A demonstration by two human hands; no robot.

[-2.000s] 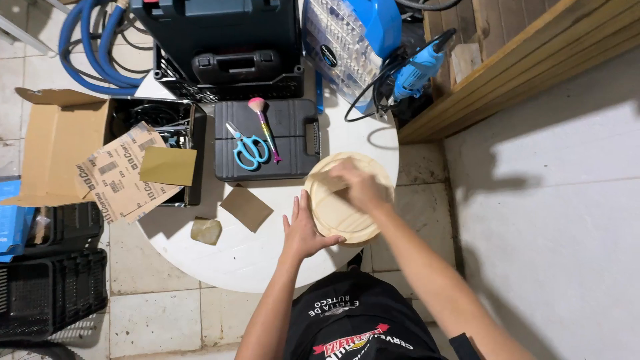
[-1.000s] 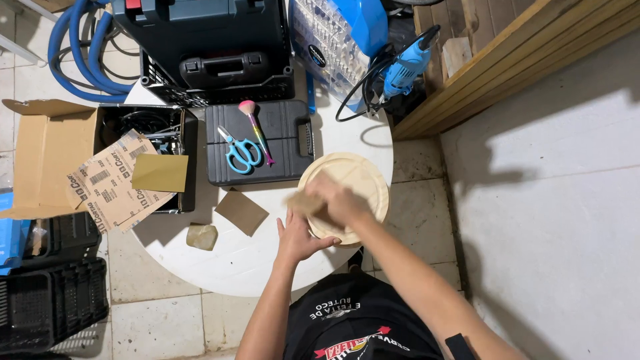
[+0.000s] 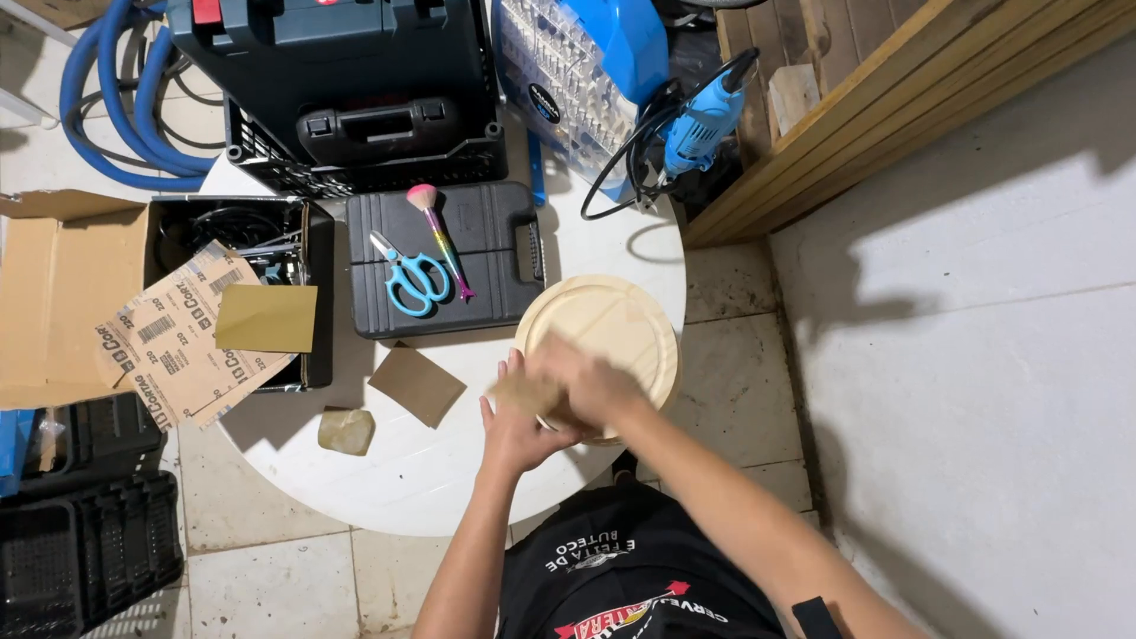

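Note:
A round pale wooden board (image 3: 621,324) with a grooved rim lies near the right edge of the round white table. My left hand (image 3: 524,435) rests at the board's lower left edge, fingers spread, partly hidden. My right hand (image 3: 590,382), blurred by motion, is over the lower left of the board and grips a tan piece that looks like sandpaper (image 3: 525,393). A brown sandpaper square (image 3: 417,385) and a crumpled, worn piece (image 3: 346,431) lie left of my hands.
Blue-handled scissors (image 3: 416,282) and a makeup brush (image 3: 444,240) lie on a black plastic case (image 3: 373,306). Sandpaper sheets (image 3: 177,355) lie across an open box (image 3: 318,266). A blue rotary tool (image 3: 706,124) and a crate (image 3: 444,164) stand at the back of the table (image 3: 373,493).
My right hand has moved from the board's upper middle to its lower left, beside my left hand. My left hand stays at the board's edge.

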